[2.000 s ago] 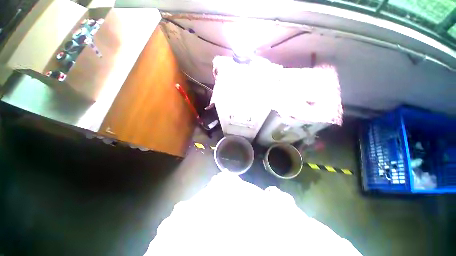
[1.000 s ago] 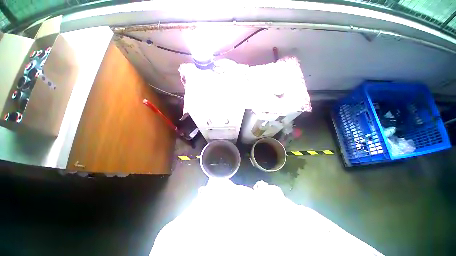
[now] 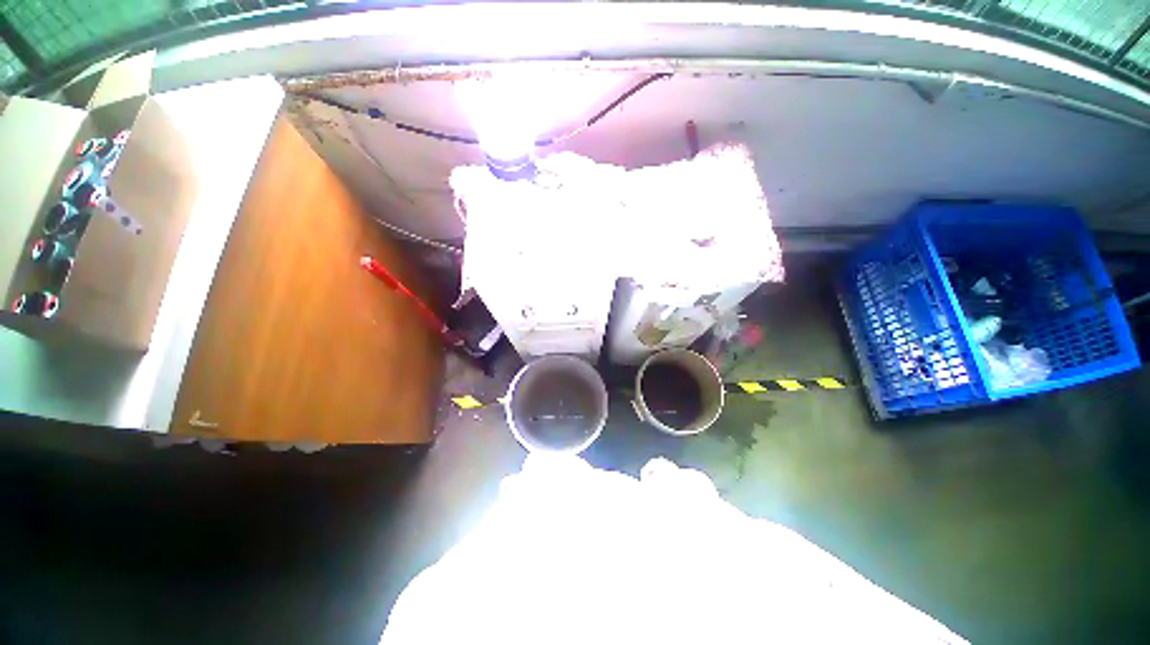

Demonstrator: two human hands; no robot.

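Two round open buckets stand on the floor in front of me, a greyish one point(image 3: 556, 437) and a brownish one point(image 3: 679, 426) to its right, both with dark insides. Behind them stand two white boxes, a left one point(image 3: 555, 336) and a right one point(image 3: 650, 330), with pale lacy covers. A glaring white shape, overexposed, fills the bottom centre and reaches up to the grey bucket. My left hand and my right hand cannot be made out in this view.
A blue slatted crate point(image 3: 927, 384) with dark and white items stands at right. An orange-brown cabinet point(image 3: 303, 302) with a white top is at left, bearing an open cardboard box point(image 3: 145, 277) of bottles or cans. A red-handled tool point(image 3: 406, 295) leans beside it. Yellow-black tape point(image 3: 788, 384) marks the floor.
Since two seconds ago the view has swung right and levelled; the cabinet, buckets and crate now sit further left. In the last second almost nothing has shifted.
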